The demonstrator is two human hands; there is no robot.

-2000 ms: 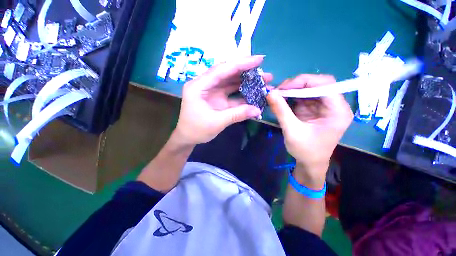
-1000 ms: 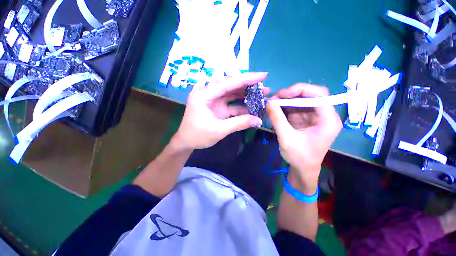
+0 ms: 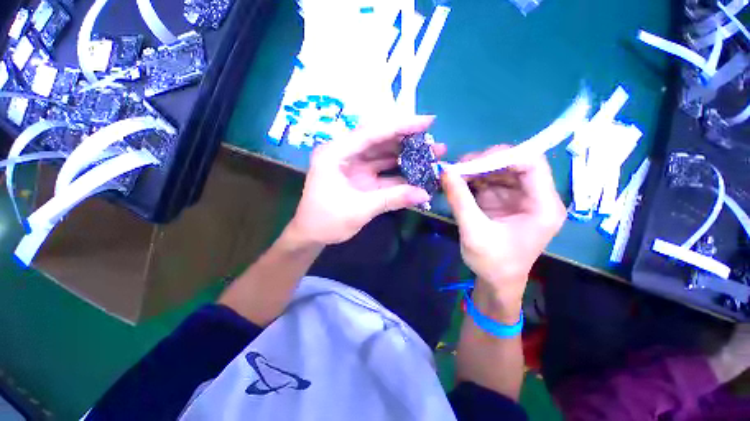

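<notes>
My left hand [image 3: 349, 185] holds a small dark circuit board [image 3: 418, 161] by its edges between thumb and fingers. My right hand [image 3: 506, 205] pinches the near end of a white flat ribbon cable [image 3: 533, 148] at the board's right edge. The cable bends up to the right, and its far end is blurred. The fingertips hide the joint, so I cannot tell whether the cable end sits in the connector. A blue band is on my right wrist.
A larger cable pile [image 3: 345, 66] lies behind my left hand, a smaller one [image 3: 600, 164] at the right. The left tray [image 3: 185, 136] holds boards, some cabled; the right tray [image 3: 650, 255] holds cabled boards. A cardboard box [image 3: 123, 271] stands below left. A person's magenta sleeve [image 3: 633, 390] is lower right.
The cable's free end has swung from pointing right to bending upward. The board stays between both hands, turned slightly. The person's sleeve at lower right has shifted a little.
</notes>
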